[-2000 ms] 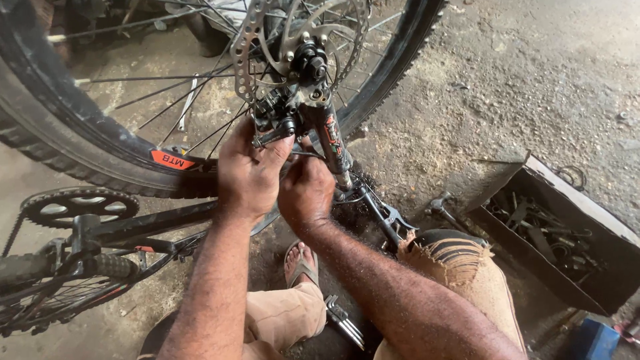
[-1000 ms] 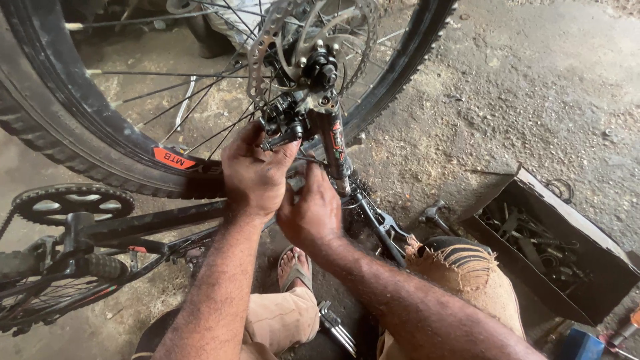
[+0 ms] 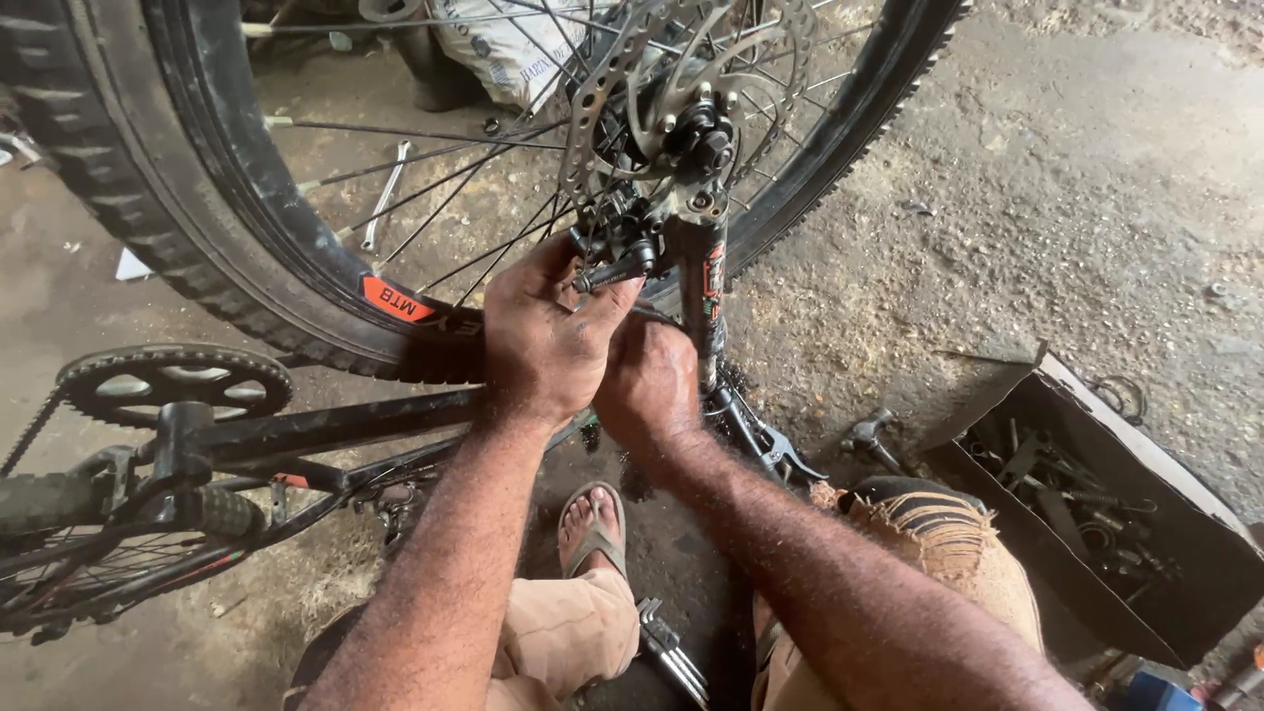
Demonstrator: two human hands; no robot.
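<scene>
An upturned bicycle's front wheel, with a knobby tire, fills the upper left. My left hand is closed around the lower part of the black disc brake caliper, its fingers partly hidden behind it. Just to the right and below, my right hand is curled beside the suspension fork leg; its fingertips are hidden, so what it holds cannot be told. Above both hands are the perforated brake rotor and the wheel hub's axle nut.
A dark box of tools and metal parts stands at the right, with a hammer beside it. A combination wrench lies behind the spokes. The chainring is at left, a brake lever below the fork, a hex key set near my foot.
Both hands stay at the caliper and fork. My right hand's fingers and wrist have shifted slightly beside the fork leg.
</scene>
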